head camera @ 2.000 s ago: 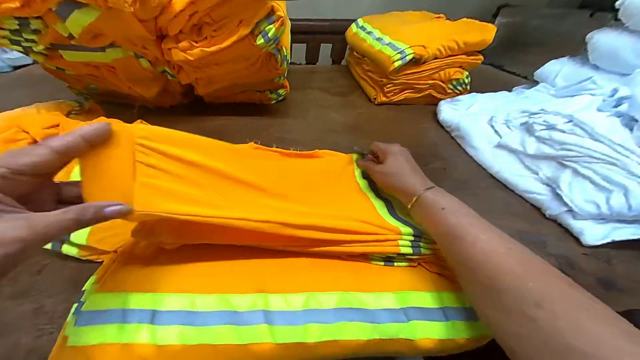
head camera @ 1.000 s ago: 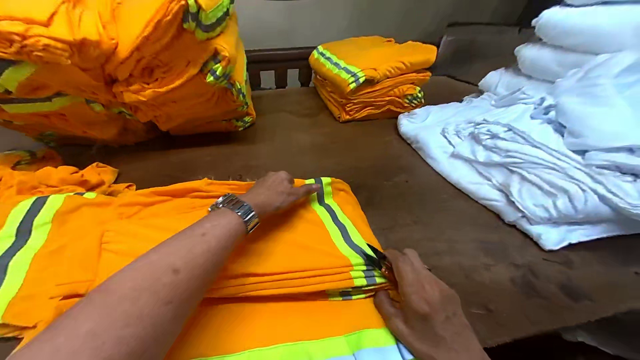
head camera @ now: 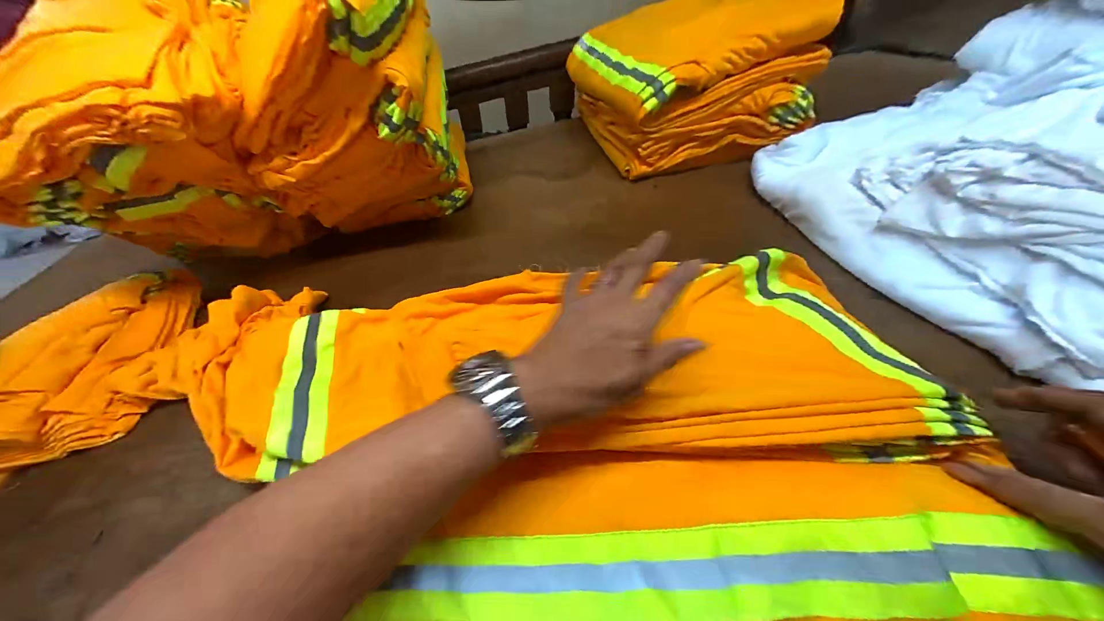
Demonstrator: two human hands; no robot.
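Observation:
My left hand (head camera: 604,345), with a metal-band wristwatch (head camera: 496,397), lies spread on a stack of orange fabric pieces (head camera: 776,362) with yellow-green and grey reflective bands. Under this stack is a wider orange piece with a broad reflective stripe (head camera: 673,573). At the right edge of the view, my right hand (head camera: 1052,466) is partly cut off and blurred; its thumb lies by the banded corner of the stack, its other fingers apart from it. Whether it holds something cannot be made out.
A large bundle of orange garments (head camera: 285,129) stands at the back left, a smaller folded orange stack (head camera: 699,86) at the back centre. White cloth (head camera: 949,216) covers the right side of the brown table (head camera: 552,190). Crumpled orange fabric (head camera: 112,354) lies at the left.
Two seconds ago my left hand held up the left end of the top piece; now that piece lies flat under it. My right hand has moved off the banded corner to the right.

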